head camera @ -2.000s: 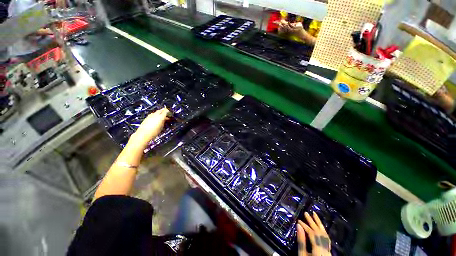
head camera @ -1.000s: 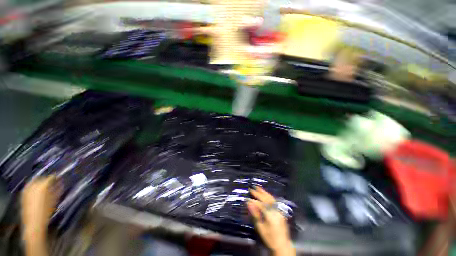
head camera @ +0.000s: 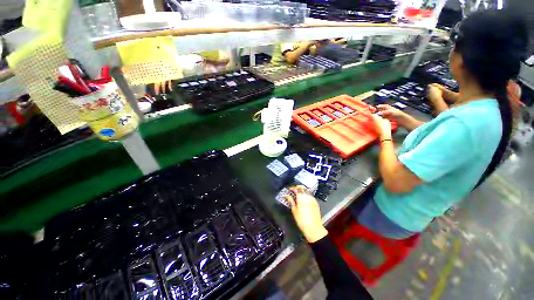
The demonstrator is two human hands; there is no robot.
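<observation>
A large shiny black blister tray (head camera: 175,225) with rows of phone-shaped pockets lies on the bench at the left and centre. My right hand (head camera: 303,210) is at the keypad stacks right of the tray, its fingertips on a keypad stack (head camera: 285,197) at the near left of the group. Its fingers hide whether it grips a keypad. More grey-white keypad stacks (head camera: 277,169) stand just behind, below the small white fan. Thin black and pale-edged open frames (head camera: 321,168) lie to their right. My left hand is out of the picture.
A small white fan (head camera: 275,126) stands behind the stacks. A person in a turquoise shirt (head camera: 451,155) works at the right with an orange-red tray (head camera: 345,126). A red stool (head camera: 375,249) and a tool cup (head camera: 108,111) also show. The green belt (head camera: 193,130) runs behind.
The view has swung right. My right hand has moved from the blister tray to the keypad stacks. My left hand, earlier over the left-hand tray, has left the picture.
</observation>
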